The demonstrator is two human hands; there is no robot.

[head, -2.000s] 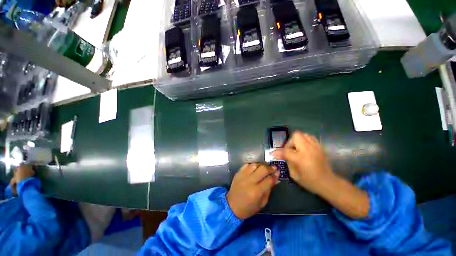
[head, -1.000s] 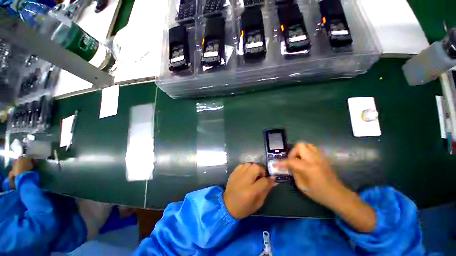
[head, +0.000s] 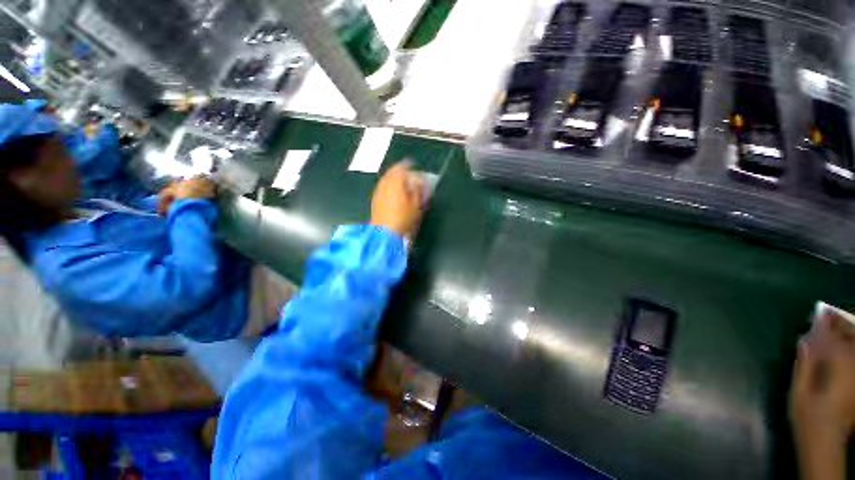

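Observation:
The black keypad phone (head: 641, 356) lies face up on the green mat, its screen end away from me, with neither hand on it. My left hand (head: 399, 201) is out to the left, over the place of the pale film strip. A whitish piece (head: 428, 185) shows at its fingertips; blur hides whether it is gripped. My right hand (head: 825, 380) is at the right edge, partly cut off, with its fingertips at a white card (head: 831, 317). I cannot tell if it holds anything. The clear film strip (head: 514, 258) lies flat between my left hand and the phone.
A stacked clear blister tray (head: 581, 178) with phones stands behind the mat. White paper slips (head: 371, 149) lie at the back left. A grey post (head: 328, 61) slants down behind them. A person in a blue smock (head: 131, 267) works at the left.
The view has swung left. Both hands have left the phone: my left hand moved left to the pale strip's place, my right hand moved right to the white card. The phone's lower keys are now uncovered.

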